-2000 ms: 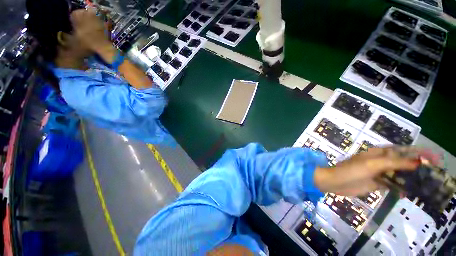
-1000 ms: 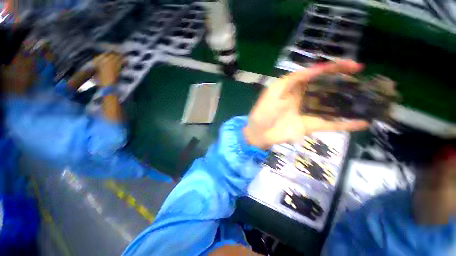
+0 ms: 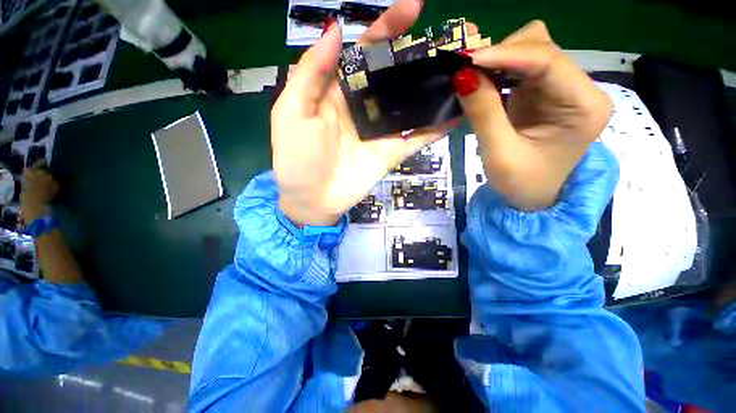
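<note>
My left hand [image 3: 319,137] holds a circuit board [image 3: 379,60] up above the tray, palm towards me, with the board between thumb and fingers. The board has gold pads and a grey shield along its upper part. A matte black adhesive piece [image 3: 411,95] covers its lower part. My right hand [image 3: 537,117] pinches the right end of the black piece at the board with thumb and forefinger. Whether the piece is fully stuck down cannot be told. Below the hands, a white board tray [image 3: 359,262] holds several boards.
A grey-brown plate with white edges [image 3: 190,165] lies on the green mat at left. A white jointed arm [image 3: 153,32] hangs upper left. White liner sheets [image 3: 654,210] and a dark tray [image 3: 686,105] lie at right. Another tray [image 3: 303,34] is beyond. A coworker's hand [image 3: 39,192] is at far left.
The view has swung right. My left hand has brought the board in front of me, and my right hand has come into clear view at it, with the black piece.
</note>
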